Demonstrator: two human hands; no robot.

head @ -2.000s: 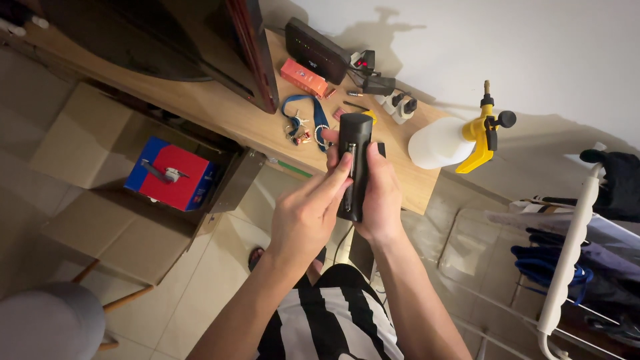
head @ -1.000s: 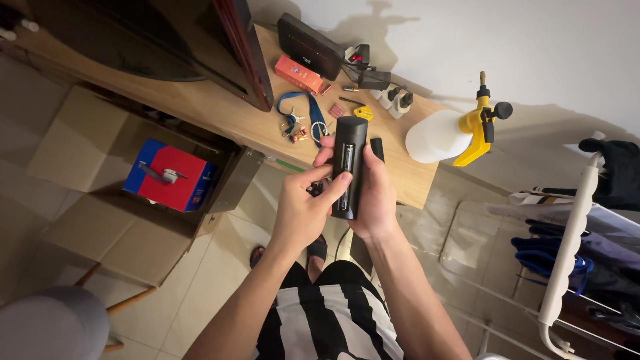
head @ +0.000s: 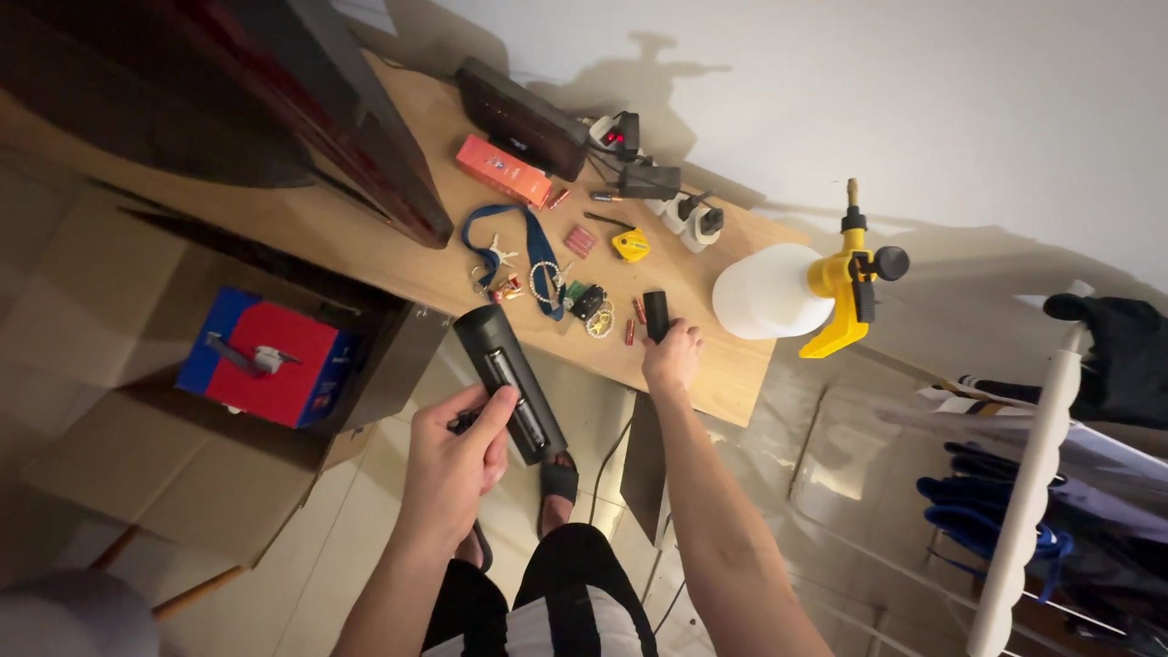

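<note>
My left hand grips a black cylindrical device whose long battery compartment faces up, with silvery batteries inside. Over the wooden desk's front edge, my right hand has its fingers on a small black cover-like piece at the desktop; how firmly it is held is unclear. Two red batteries lie just left of that piece. Farther back are a wrapped pack of red batteries, a yellow tape measure, a blue lanyard with keys, a bead bracelet and a black key fob.
A white spray bottle with a yellow head stands at the desk's right end. Behind are an orange box, a black router-like box and plugs. A monitor and open carton are left, a drying rack right.
My right hand has left the device and moved right to the desk with the small black piece. My left hand now holds the device alone, farther left.
</note>
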